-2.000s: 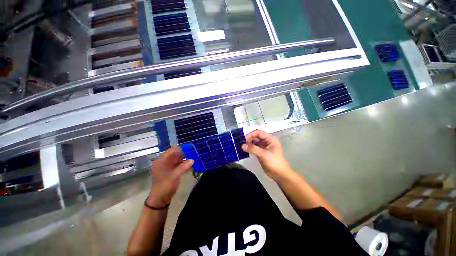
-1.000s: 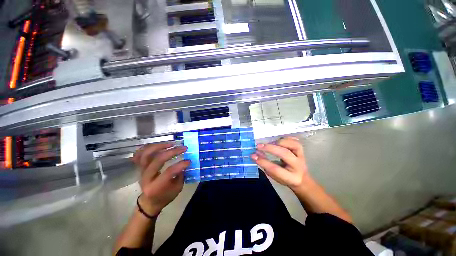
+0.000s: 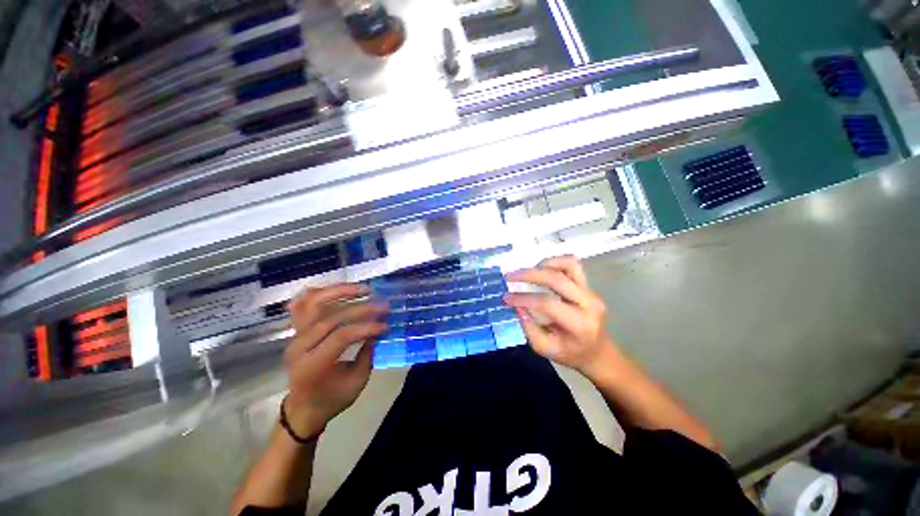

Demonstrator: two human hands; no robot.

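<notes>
A blue solar cell string [image 3: 444, 317] with thin silvery lines is held in front of my body, tilted, its lower edge lighter blue. My left hand [image 3: 335, 343] grips its left edge with thumb and fingers. My right hand [image 3: 558, 310] grips its right edge. The string is near the machine's front side, below the thick silver guard frame [image 3: 404, 171]. Whether its far edge touches the machine bed cannot be told.
Dark cell pieces [image 3: 267, 50] lie behind the frame. Orange-red heating lamps [image 3: 45, 171] glow at the left. A pick-up head [image 3: 375, 30] is beyond the guide rod. Stacked cells [image 3: 724, 175] lie on the green table [image 3: 797, 151]. Cardboard boxes [image 3: 888, 418] and a white roll [image 3: 802, 491] are at lower right.
The string went from dark and slanted to brighter blue and still stays between both hands. Behind the frame, the pick-up head has moved right and the row of cells now appears further left.
</notes>
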